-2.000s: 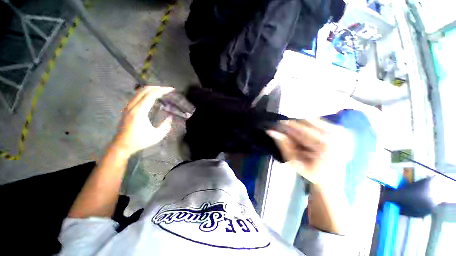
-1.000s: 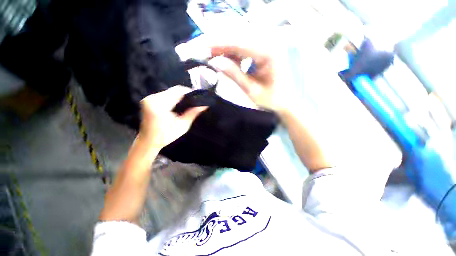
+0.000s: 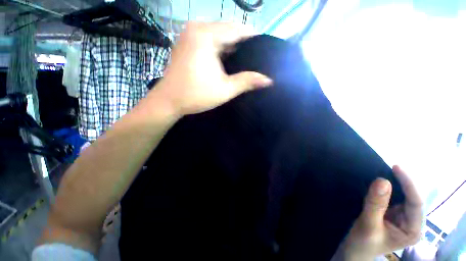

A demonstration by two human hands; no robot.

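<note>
A large black garment (image 3: 245, 173) hangs upright close in front of me and fills the middle of the view. My left hand (image 3: 204, 71) grips its top, with the thumb on the near side and the fingers partly hidden behind the cloth. My right hand (image 3: 388, 214) holds the garment's right edge lower down, thumb in front. The lower end of the garment is cut off by the bottom of the frame.
Black-and-white checked shirts (image 3: 110, 76) hang at the back left, below a dark bar or tray-like piece (image 3: 122, 18). A grey metal leg (image 3: 38, 153) stands at the left. Yellow-black floor tape (image 3: 23, 222) shows at lower left. The right side is glaring white.
The view has tilted up from the floor and table. The black cloth, bunched low between my hands before, is now held up and hangs spread out. My right hand has moved from beside my left to the garment's edge.
</note>
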